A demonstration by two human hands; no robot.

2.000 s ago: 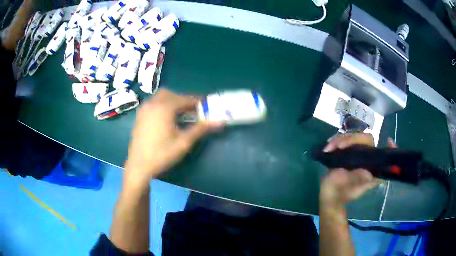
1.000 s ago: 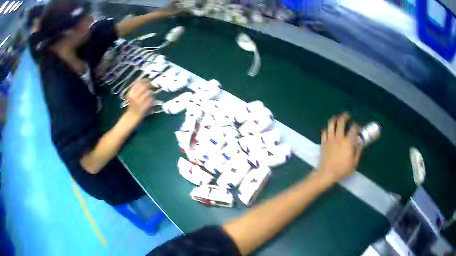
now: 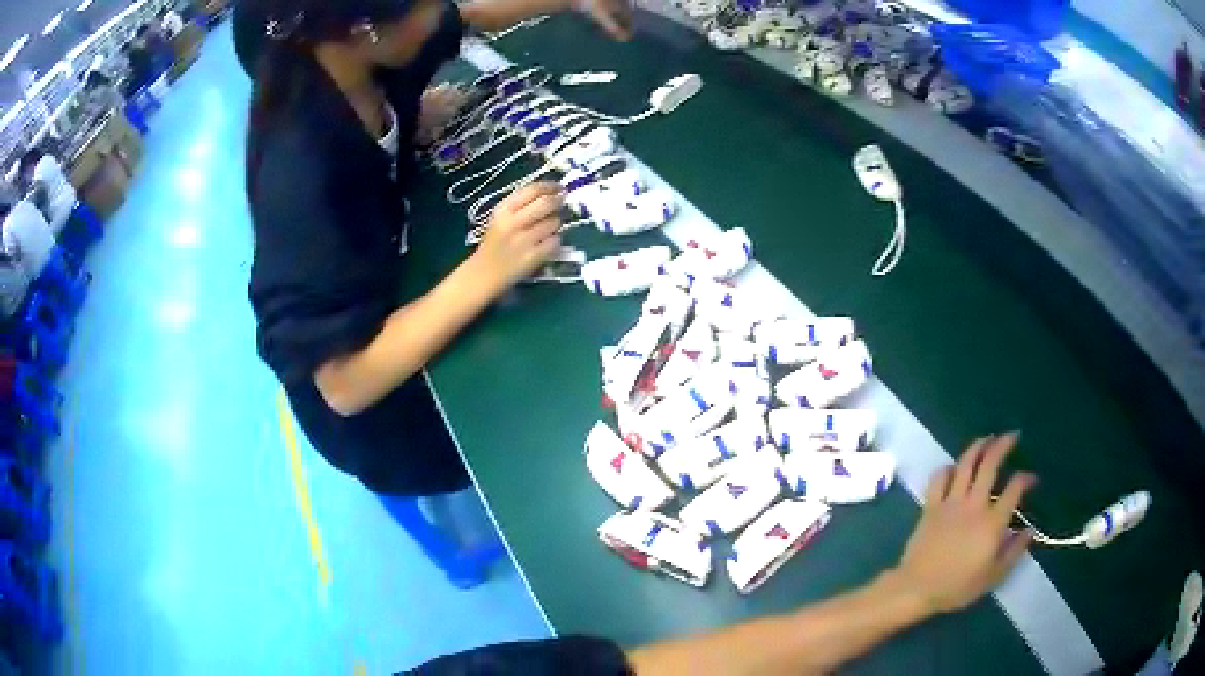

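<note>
My left hand (image 3: 967, 535) reaches over the metal strip (image 3: 1057, 614) at the lower right, palm down, fingers spread and holding nothing. A white unit with blue marks (image 3: 1119, 519) lies on the green surface just right of my fingertips. Its thin white cord loop runs back to my fingers; whether they touch it I cannot tell. A loose pile of white units (image 3: 720, 423) with blue and red marks lies left of my hand, on the near side of the strip. My right hand and the screwdriver are not in view.
A person in dark clothes (image 3: 330, 251) stands at the bench on the left, one hand (image 3: 526, 227) by a row of corded units. Single units (image 3: 875, 172) lie beyond the strip. Another unit (image 3: 1187, 618) is cut by the right edge. More units (image 3: 846, 46) are heaped at the far side.
The view has turned further left. My left hand has let go of the unit, which now lies on the green surface. My right hand, with the screwdriver two seconds ago, is out of view.
</note>
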